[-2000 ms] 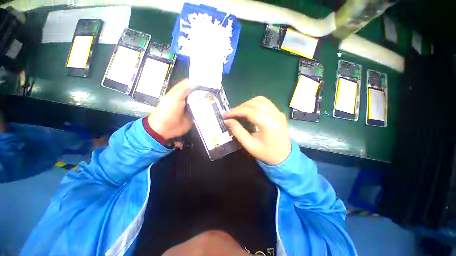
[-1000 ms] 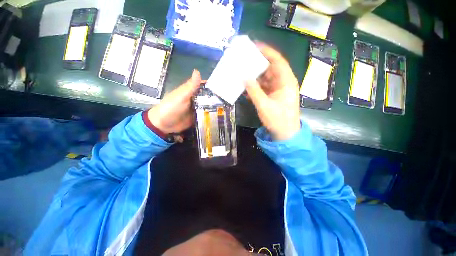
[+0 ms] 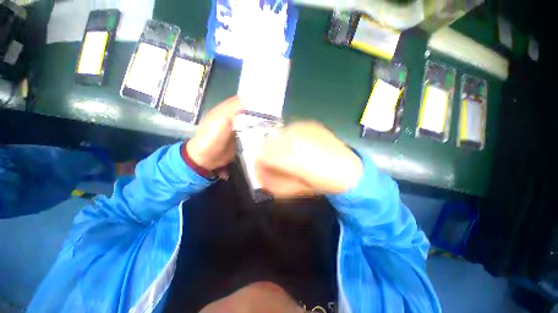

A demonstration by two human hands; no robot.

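Note:
My left hand [image 3: 214, 137] holds an open phone unit [image 3: 246, 153] by its left side, tilted in front of my chest. My right hand [image 3: 309, 160] is blurred and lies over the right side and lower part of the phone; its fingertips are hard to make out, and I cannot tell whether it grips anything. A white battery [image 3: 263, 85] shows flat beyond the phone's top end, between the phone and the blue tray [image 3: 292, 30] heaped with small white pieces. The inside of the phone is mostly hidden by my right hand and blur.
Phone units with batteries lie on the green bench mat, three at left [image 3: 96, 52] and several at right [image 3: 435, 104]. A white sheet [image 3: 136, 21] is at the far left. A white divider [image 3: 471, 54] runs along the back. A blue sleeve [image 3: 46, 180] of another person shows at left.
My right hand has come down from above the phone onto it. The white battery it held up is now flat beyond the phone's top end. The phone has tilted.

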